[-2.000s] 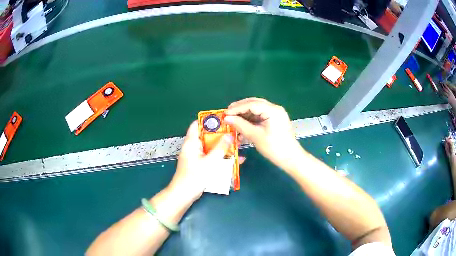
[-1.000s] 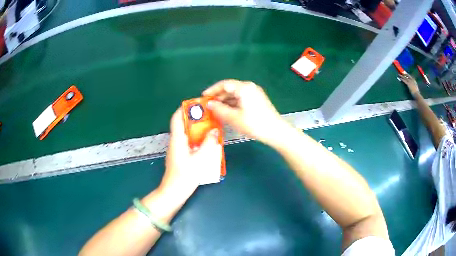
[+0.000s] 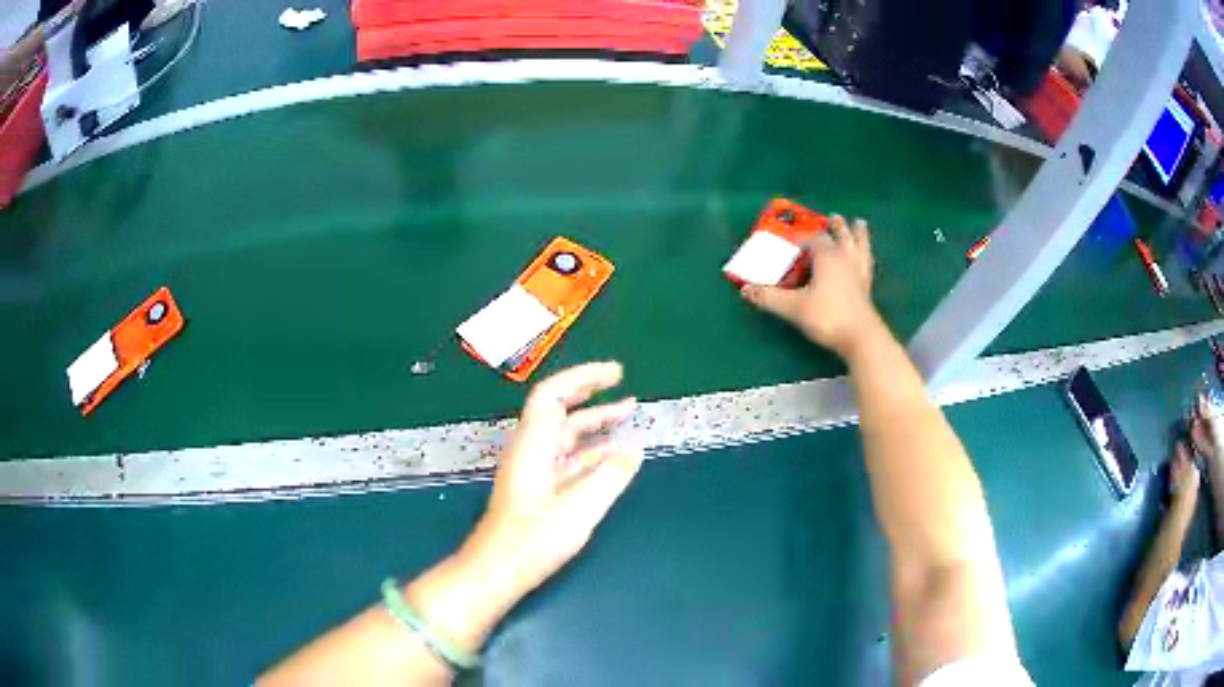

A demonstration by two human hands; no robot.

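Observation:
An orange phone housing (image 3: 575, 285) lies on the green belt in the middle, tilted, with a dark ring with a pale centre at its upper end and a white sheet (image 3: 507, 326) over its lower end. My left hand (image 3: 557, 463) is just below it over the metal rail, empty, fingers apart. My right hand (image 3: 826, 289) is on another orange housing (image 3: 779, 215) at the right of the belt, fingers at its right and lower edges. A white sheet (image 3: 765, 258) covers that housing's lower part.
Another orange housing (image 3: 145, 332) lies on the belt at left. A metal rail (image 3: 322, 463) separates belt and near bench. A grey post (image 3: 1034, 242) rises right of my right hand. A dark slab phone (image 3: 1102, 432) lies on the bench. Another person's arms (image 3: 1165, 537) show at far right. Red trays (image 3: 524, 30) are across the belt.
The housing that both hands held is no longer in them; one lies on the belt in the middle. My left hand has opened, and my right hand has moved right onto another housing.

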